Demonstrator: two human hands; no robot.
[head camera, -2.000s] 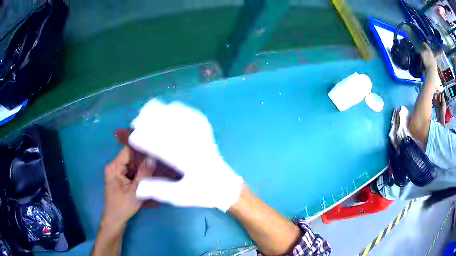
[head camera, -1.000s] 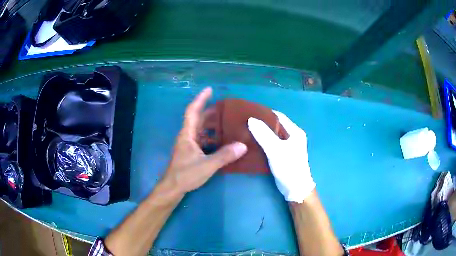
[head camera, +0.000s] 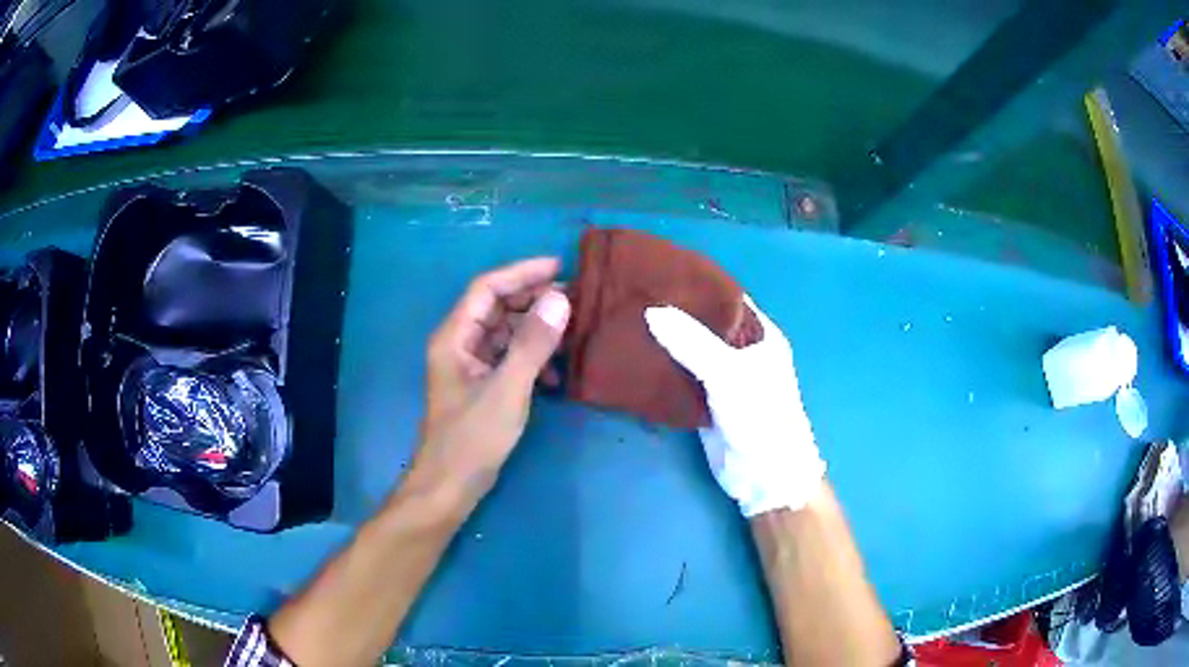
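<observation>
A reddish-brown cleaning cloth (head camera: 652, 332) is spread out flat in front of me, above the blue-green bench. My right hand (head camera: 750, 404), in a white glove, grips its right side with the thumb on top. My bare left hand (head camera: 489, 371) is at the cloth's left edge, fingers curled and thumb near the edge; whether it pinches the cloth I cannot tell. Something small and dark shows between the left fingers and the cloth, too hidden to name.
A black moulded tray (head camera: 313, 352) with a clear bag (head camera: 202, 424) stands at left, another black tray (head camera: 65, 391) beyond it. A white bottle (head camera: 1086, 369) with a round lid is at right. A blue-rimmed line tray (head camera: 124, 137) lies upper left; a yellow strip (head camera: 1119, 196) is upper right.
My view has turned left since the earliest frame, bringing the black trays in fully. Since one second ago my left fingers have curled in at the cloth's left edge, and the cloth has tilted slightly.
</observation>
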